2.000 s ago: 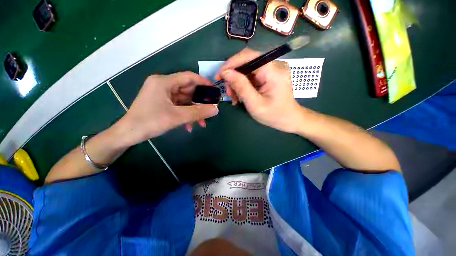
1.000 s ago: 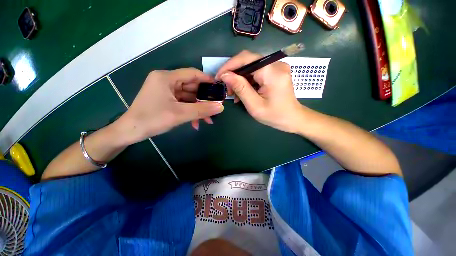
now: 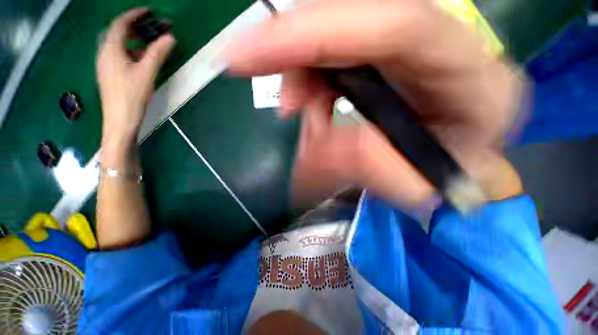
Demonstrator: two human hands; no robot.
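Note:
My left hand point(image 3: 128, 72) is at the upper left, over the far green surface beyond the pale rail, with a small dark watch housing point(image 3: 152, 27) between thumb and fingers. My right hand point(image 3: 406, 78) is raised near the camera, large and blurred. It holds the dark tweezers point(image 3: 406, 134), whose worn pale rear end points to the lower right; their tips cannot be made out. The white adhesive sheet point(image 3: 265, 91) shows only at its left end; my right hand hides the rest.
Two dark housings point(image 3: 70, 105) point(image 3: 48, 154) lie on the far green surface point(image 3: 39, 124). The curved pale rail point(image 3: 190, 72) crosses the view. A fan point(image 3: 39, 294) stands at the lower left. Part of the yellow-green packet point(image 3: 472, 19) shows at the top right.
My left hand has moved from the centre to the upper left with the housing. My right hand has lifted away from it towards the camera with the tweezers. The view has shifted.

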